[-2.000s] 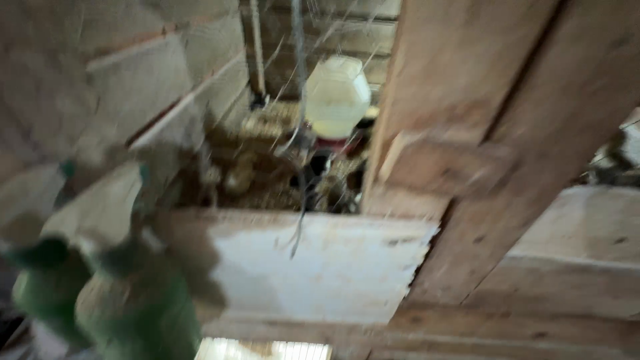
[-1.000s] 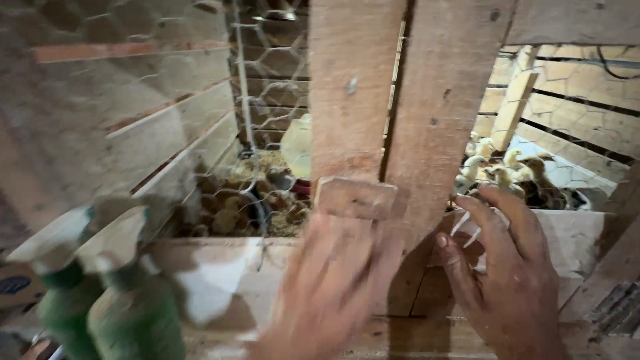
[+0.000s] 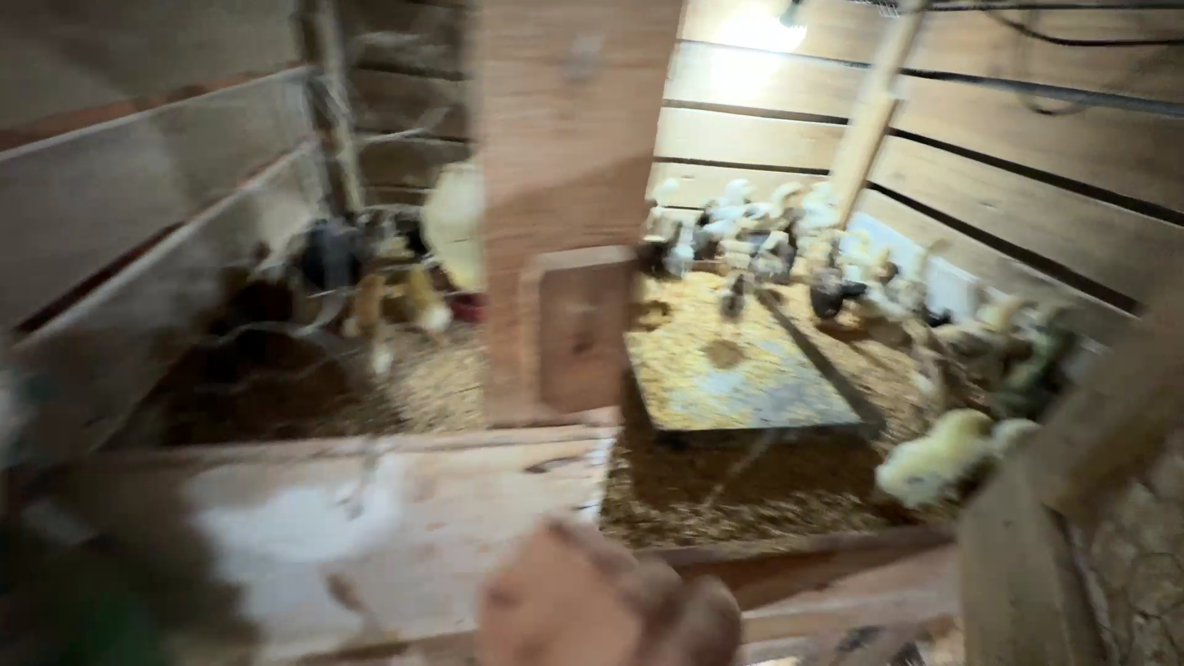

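Note:
My left hand [image 3: 606, 601], blurred, is at the bottom centre, in front of the lower boards of a wooden chick pen. Its fingers look curled, but whether they grip anything is unclear. My right hand is out of view. Above my left hand, a small wooden turn-block [image 3: 583, 333] sits upright on the post [image 3: 573, 139]. Right of the post the pen stands open, and a wooden door frame with wire mesh [image 3: 1027, 555] slants across the lower right. Inside, a flat tray [image 3: 740, 370] holds yellowish feed, and many chicks [image 3: 777, 222] crowd along the back and right walls.
The left compartment holds several chicks [image 3: 398, 301] behind wire mesh, near a pale plastic drinker [image 3: 453, 227]. A whitish board [image 3: 305, 527] runs along its lower front. A blurred green object [image 3: 111, 620] is at the lower left. A bright lamp [image 3: 763, 28] lights the back wall.
The turn-block has gone from lying across the gap to upright. The plank right of the post has moved away and the right compartment stands open. My right hand has left the view; my left is lower.

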